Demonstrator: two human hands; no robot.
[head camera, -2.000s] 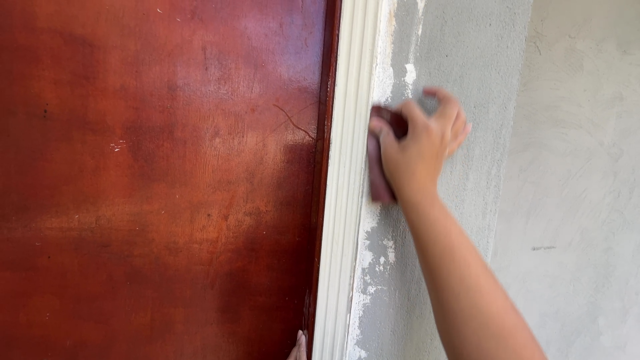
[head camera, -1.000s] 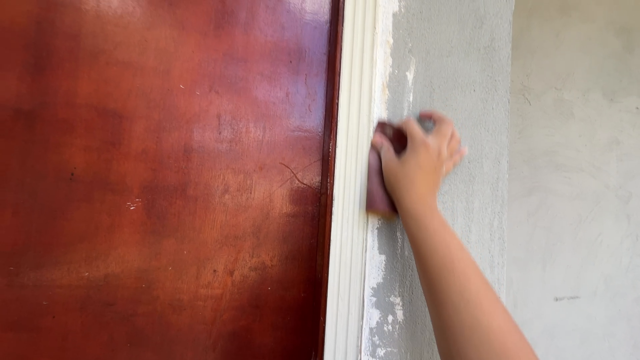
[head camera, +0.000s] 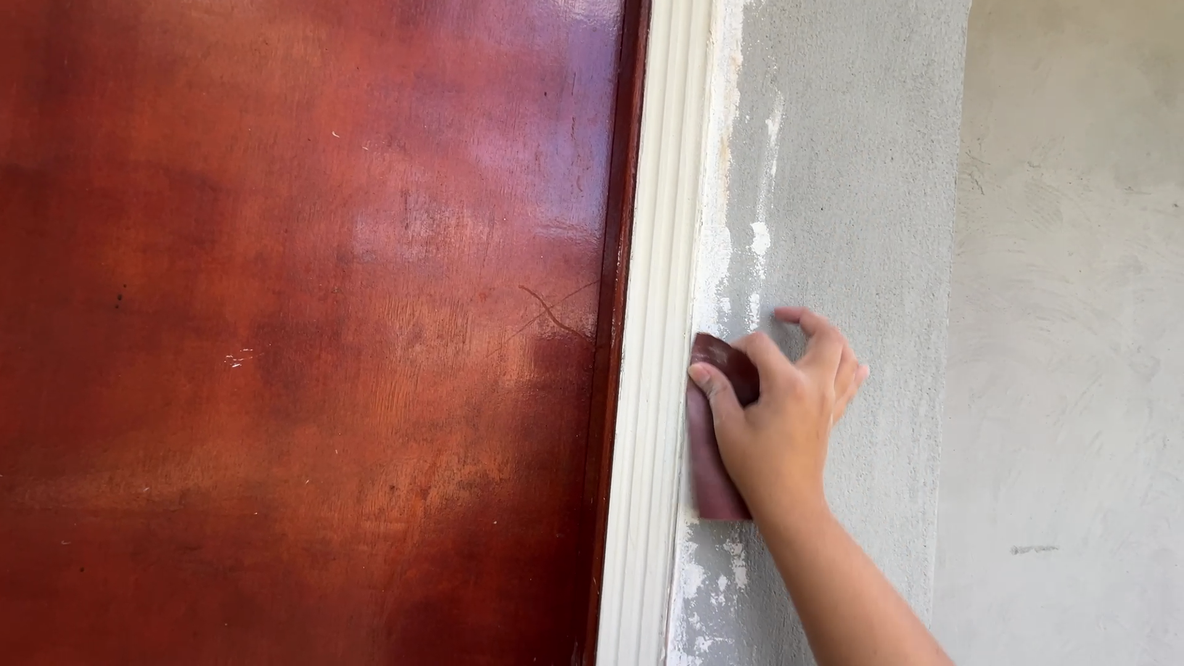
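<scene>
My right hand (head camera: 786, 398) grips a folded sheet of reddish-brown sandpaper (head camera: 717, 467), thumb on its left edge and fingers spread over toward the right. The sheet lies against the grey wall (head camera: 860, 231), right beside the cream fluted door trim (head camera: 661, 277). Patches of white filler (head camera: 717, 222) run down the wall along the trim, above and below the hand. Part of the sheet is hidden under the palm and fingers. My left hand is out of view.
A glossy red-brown wooden panel (head camera: 305, 277) with scratches fills the left side, bordered by a dark red wooden edge strip (head camera: 622, 231). Past a vertical corner at the right lies a smoother grey wall surface (head camera: 1064, 370).
My right hand has moved down along the trim with the sandpaper still in it. Fingertips seen at the bottom edge two seconds ago are out of view.
</scene>
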